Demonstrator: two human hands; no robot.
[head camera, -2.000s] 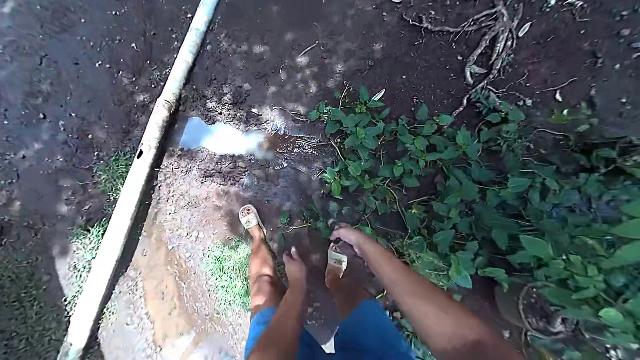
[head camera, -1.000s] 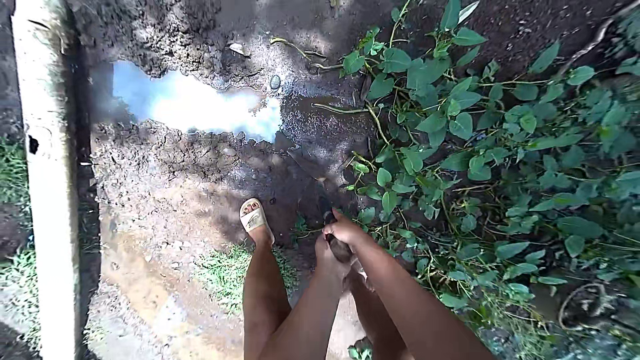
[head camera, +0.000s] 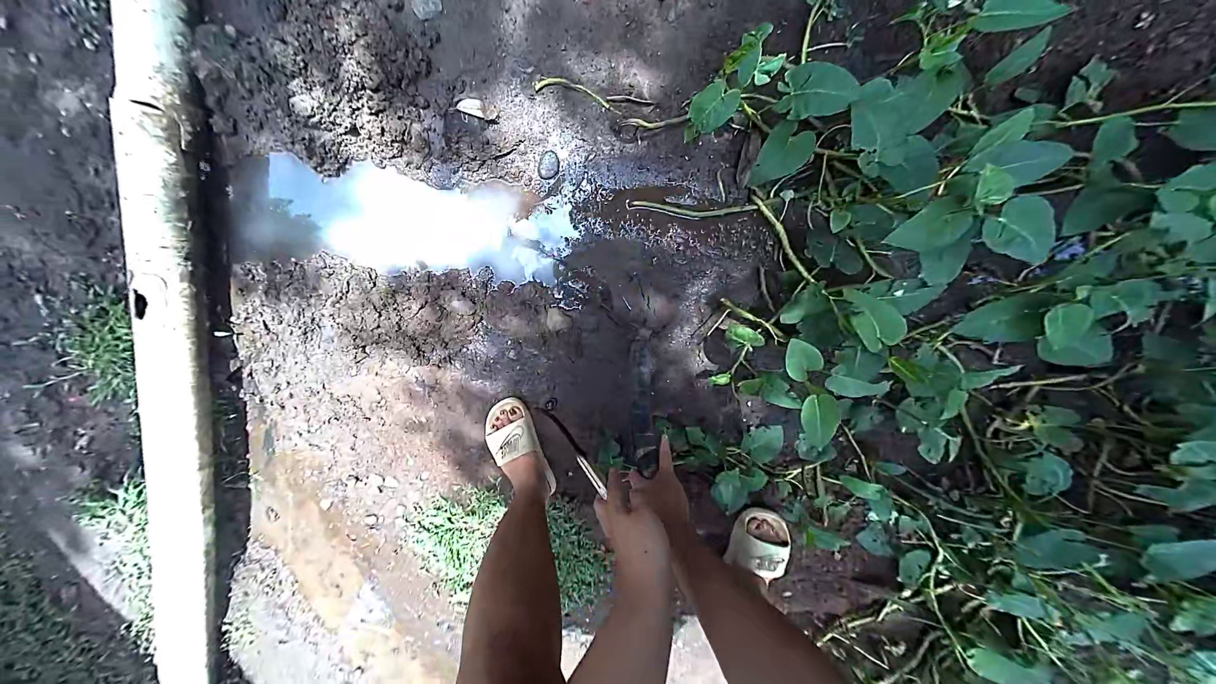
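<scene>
My left hand (head camera: 629, 522) and my right hand (head camera: 662, 489) are close together at the lower middle, partly overlapping. From my right hand a long dark tool (head camera: 641, 380) points away over the wet mud; its far end blends into the dark ground, and its exact kind is unclear. My right index finger lies stretched out beside its near end. A thin strip (head camera: 572, 442), dark at its far part and pale near my fingers, reaches my left hand. Whether my left hand grips it or the tool is hidden.
My sandalled feet (head camera: 518, 442) stand apart on muddy ground beside a grass tuft (head camera: 456, 541). A puddle (head camera: 408, 223) reflects the sky ahead. A pale pole (head camera: 171, 361) lies along the left. Leafy vines (head camera: 912, 323) spread over the right side, with loose stems reaching the mud.
My hands, apart two seconds ago, have come together. The camera view has shifted closer to the puddle. Since one second ago, the foot on the right has come into view beside the vines.
</scene>
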